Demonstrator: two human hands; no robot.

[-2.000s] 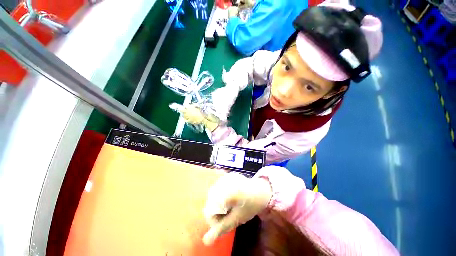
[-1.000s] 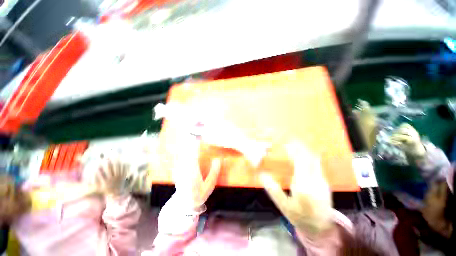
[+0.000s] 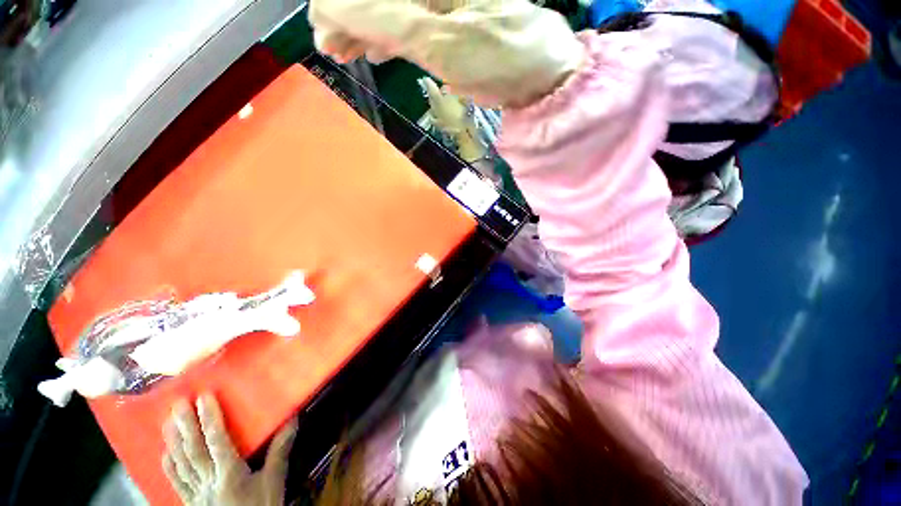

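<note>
A white bone-shaped piece (image 3: pixel 217 336) lies on the red-orange mat (image 3: pixel 286 188) at its lower left. A clear rounded shell (image 3: pixel 138 322) lies against it, and a second white knobbed piece (image 3: pixel 87 380) is at the mat's left edge. My left hand (image 3: pixel 212 450) rests on the mat just below these pieces, fingers spread, holding nothing visible. My right arm reaches up across the view. My right hand (image 3: pixel 445 44), in cream covering, is at the top edge and partly cut off; whether it holds anything is hidden.
The mat tops a black-framed box (image 3: pixel 425 158) with a white label (image 3: pixel 473 192). Beyond it are another person's gloved hand (image 3: pixel 456 119) and clear plastic. A white shelf (image 3: pixel 188 79) runs along the left. A red bin (image 3: pixel 825 49) stands at upper right above the blue floor.
The view has turned. A second ago both my hands were over the mat near the white piece; now my right hand has moved up past the box, and my left stays on the mat.
</note>
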